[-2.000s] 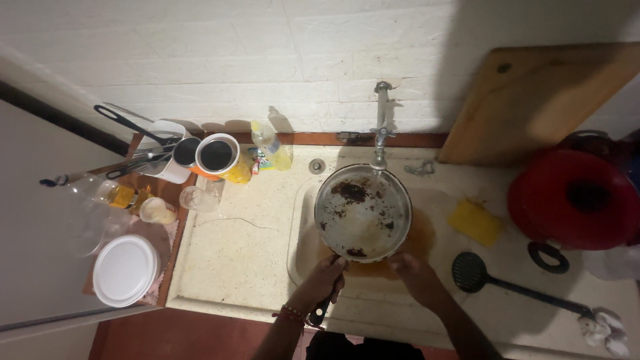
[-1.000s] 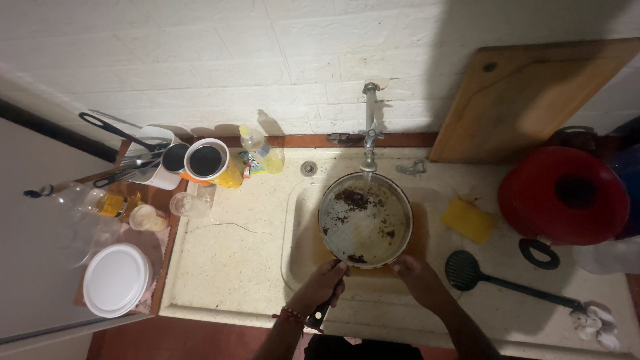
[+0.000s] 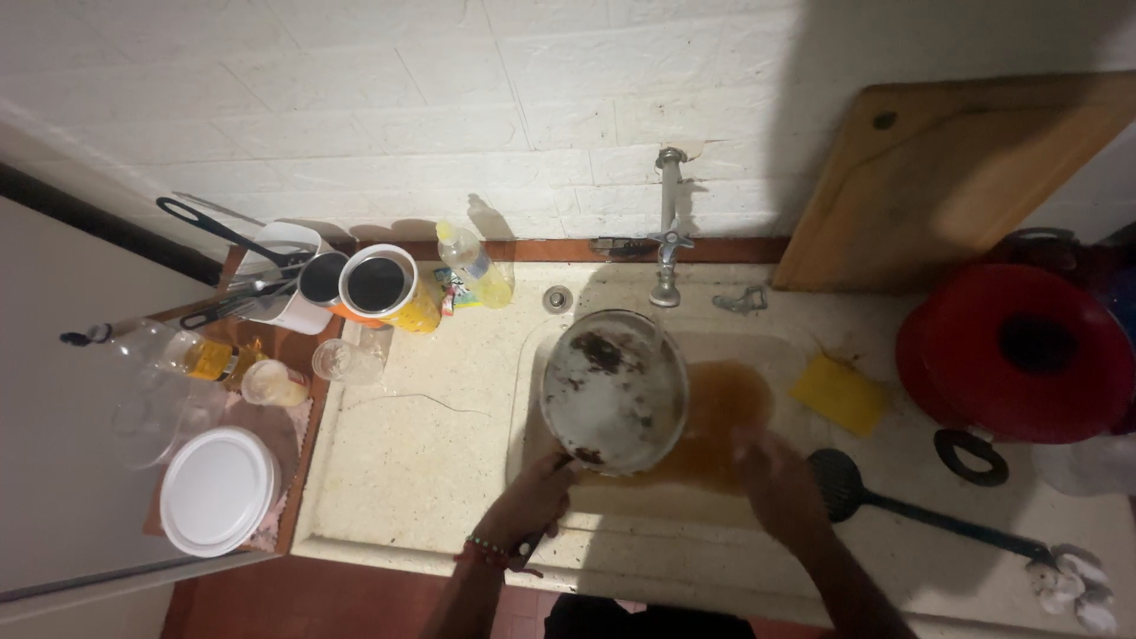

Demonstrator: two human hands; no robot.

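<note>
My left hand [image 3: 532, 501] grips the dark handle of a round metal pan [image 3: 612, 390], which I hold over the sink basin [image 3: 581, 524]. Dark burnt patches mark the pan's inside. Its far rim is just below the faucet [image 3: 667, 257], where a thin stream seems to fall. Brownish liquid [image 3: 723, 417] lies in the basin, right of and below the pan. My right hand [image 3: 772, 470], somewhat blurred, is over the basin's right part, apart from the pan; its fingers are too unclear to read. Near it are a yellow sponge [image 3: 839, 395] and a black slotted turner [image 3: 839, 484].
A red pot [image 3: 1021, 355] and a leaning wooden cutting board [image 3: 941, 186] stand at the right. At the left are a plastic bottle [image 3: 475, 266], a yellow-and-white cup [image 3: 399, 288], a clear plastic cup [image 3: 351, 359], a utensil holder [image 3: 293, 306] and a white-lidded tub [image 3: 217, 493].
My right hand has left the pan's near rim, where it was one second ago, and moved right. The pan has shifted left relative to the faucet, still in my left hand.
</note>
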